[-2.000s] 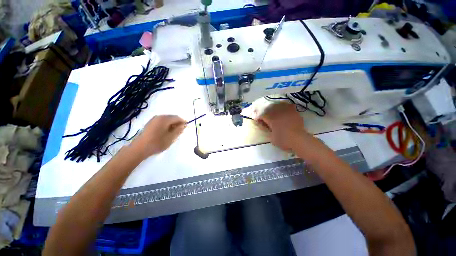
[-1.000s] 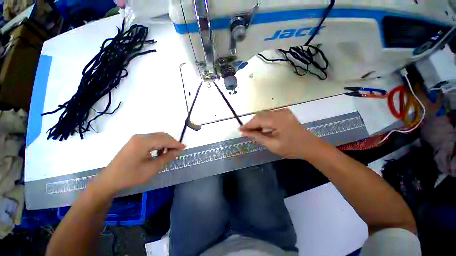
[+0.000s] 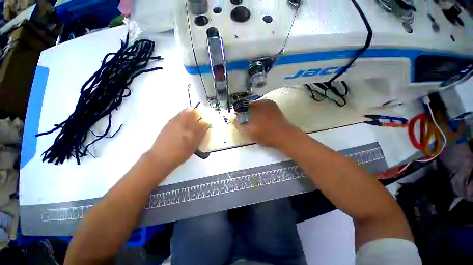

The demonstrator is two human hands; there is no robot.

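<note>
My left hand (image 3: 182, 135) is just left of the presser foot, fingers pinched on a dark cord; a short cord end (image 3: 196, 105) sticks out above the fingertips. My right hand (image 3: 263, 123) is close to the foot on its right, fingers bent; the knob hides the fingertips, and what they hold does not show. A small dark bit (image 3: 226, 120) lies between the hands under the white sewing machine (image 3: 311, 39). A loose bundle of dark cords (image 3: 101, 98) lies left on the table.
Dark cord loops (image 3: 332, 93) lie under the machine arm. Blue-black and red snips (image 3: 385, 121) and orange-red scissors handles (image 3: 416, 131) lie at the right, beside a white cable (image 3: 440, 135). A ruler scale (image 3: 228, 182) runs along the table's front edge.
Both hands have moved from near the front edge up to the presser foot. The two cord lengths stretched from the foot to the hands no longer show. The view has shifted.
</note>
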